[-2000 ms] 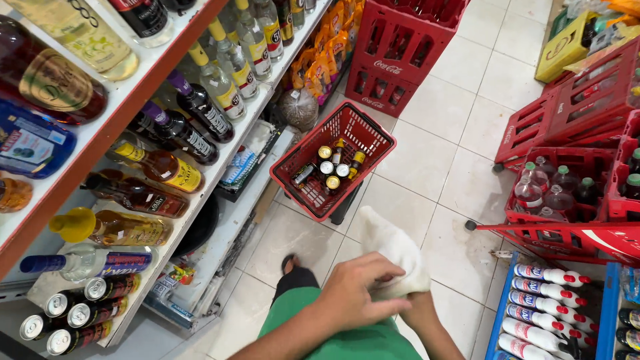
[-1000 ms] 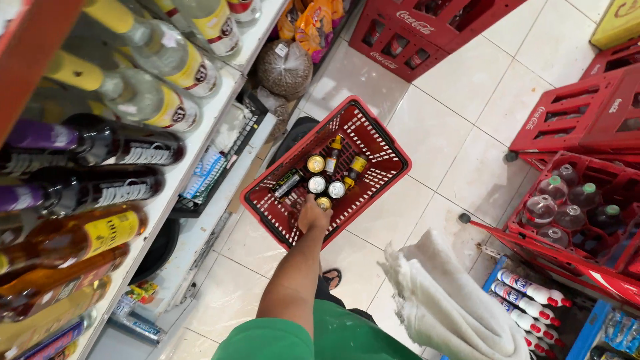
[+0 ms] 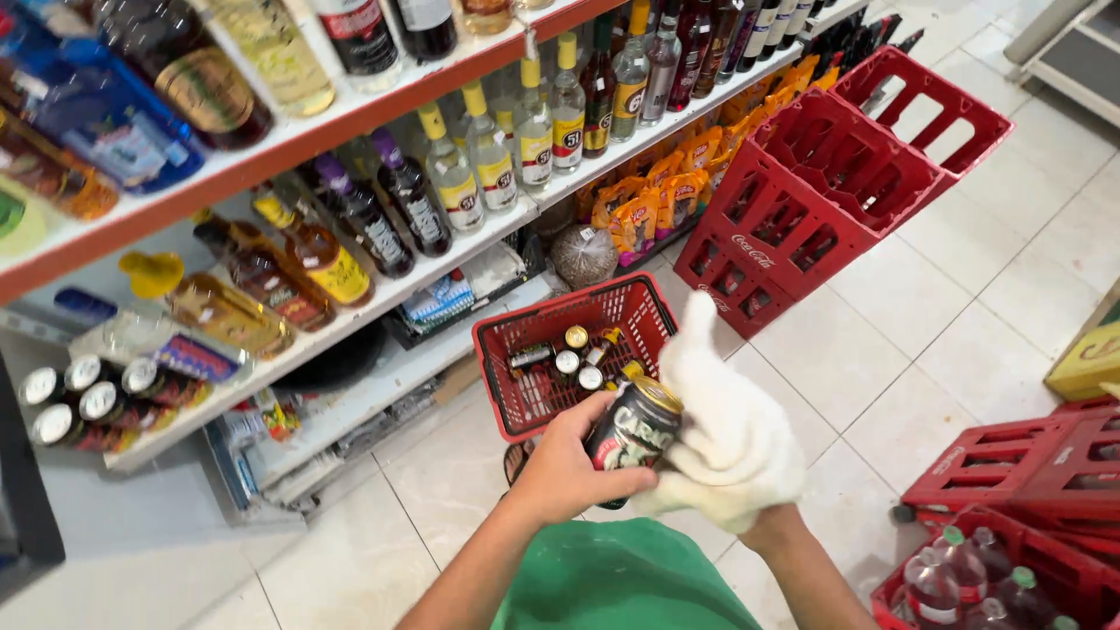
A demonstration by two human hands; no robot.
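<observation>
My left hand (image 3: 569,464) is bare and holds a dark drink can (image 3: 637,426) with a gold top, tilted, in front of my body. A white cloth (image 3: 731,429) covers my right hand (image 3: 717,455) like a mitt and lies against the can's right side. Beyond the can, a red plastic shopping basket (image 3: 486,359) holds several cans (image 3: 567,361) and small bottles with yellow caps (image 3: 604,347); the can in my hand hides the basket's near right corner.
Shelves (image 3: 376,302) at the left carry liquor bottles (image 3: 455,166) and a group of cans (image 3: 101,401). Snack bags (image 3: 634,223) lie on the lower level. Red bottle crates (image 3: 787,210) stand beyond the basket. More red crates (image 3: 1006,464) and plastic bottles (image 3: 932,582) are at the right.
A second ago my left hand was down in the basket; now it is raised with a can in it. The cloth has come from the right to the can. The view has turned toward the shelves.
</observation>
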